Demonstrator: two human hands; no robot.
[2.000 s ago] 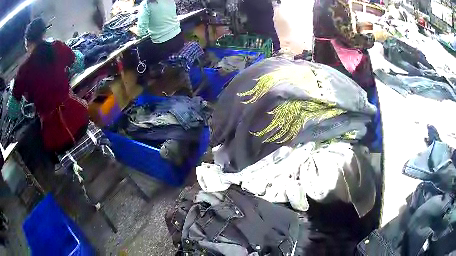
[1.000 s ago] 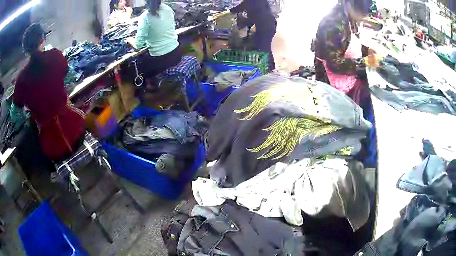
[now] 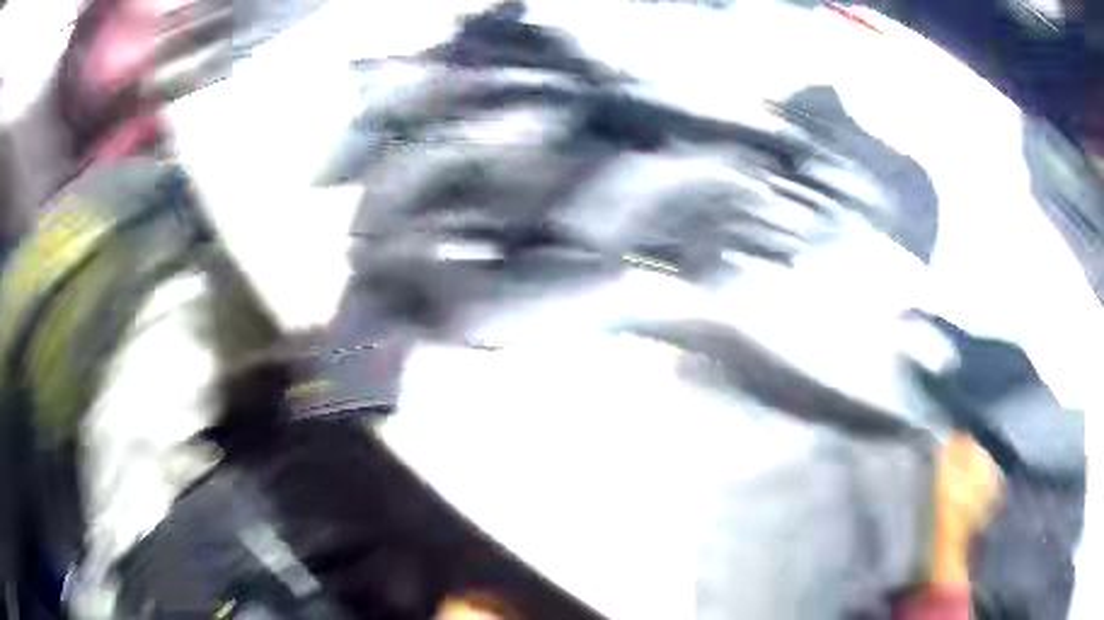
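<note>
The view is strongly blurred. A dark grey denim jacket lies crumpled on the white-topped table, with a band hanging at its near left edge. My right hand is at the far right, beside pale grey fabric, with a bit of red at the wrist. Whether it grips the fabric cannot be told. A small skin-coloured patch, seemingly my left hand, is cut off by the bottom edge; its fingers are hidden.
At the left is the garment heap with yellow-green embroidery and a white cloth. Dark garments lie below it. More dark blue cloth lies at the table's right. A blurred pink and red shape shows top left.
The view has swung right and down from the heap and blue crates to the table. The heap now sits at the left edge. Both hands' patches have come into view.
</note>
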